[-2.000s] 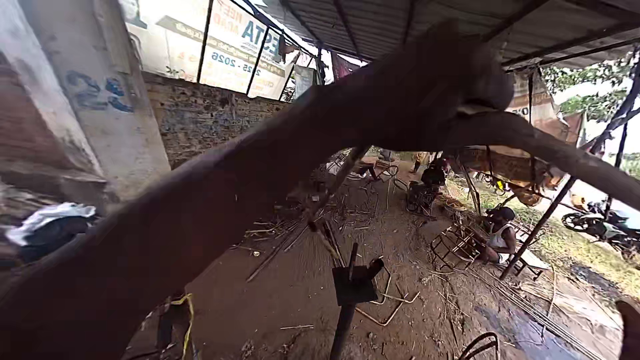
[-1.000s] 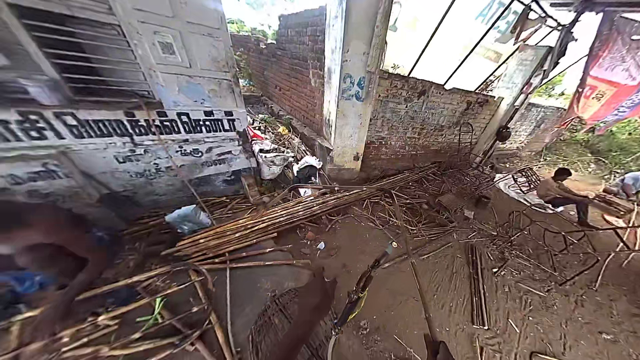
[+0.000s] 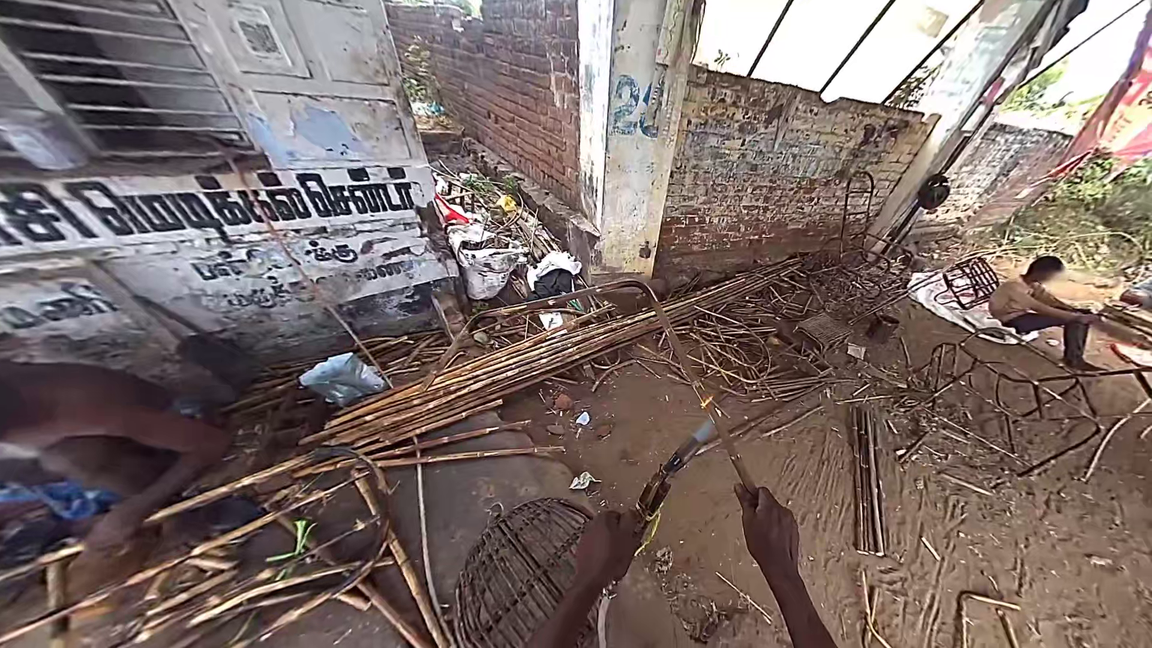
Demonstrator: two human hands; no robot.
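Observation:
My left hand [image 3: 607, 544] is closed around the handle of what looks like a gas torch [image 3: 661, 481], with a yellow strip hanging beside it. The torch points up and right, its pale tip close to a bent cane pole [image 3: 679, 355]. A small orange glow shows on the pole just above that tip. The pole's lower end is gripped in my right hand [image 3: 769, 531]; from there it rises, bends sharply and runs off to the left above the cane bundle. Whether the tip touches the pole, I cannot tell. A round woven cane or wire piece [image 3: 517, 576] lies below my left hand.
Long cane poles [image 3: 540, 360] lie bundled across the ground, with cut canes [image 3: 270, 540] at lower left. A co-worker [image 3: 117, 441] bends there; another person [image 3: 1035, 310] sits far right. Cane frames [image 3: 1017, 396] and short dark rods [image 3: 866, 486] lie right. A pillar [image 3: 630, 153] stands behind.
The view has swung far from the shed side seen two seconds ago. Since one second ago, the bent pole has come up into view in my right hand, and both hands have moved forward.

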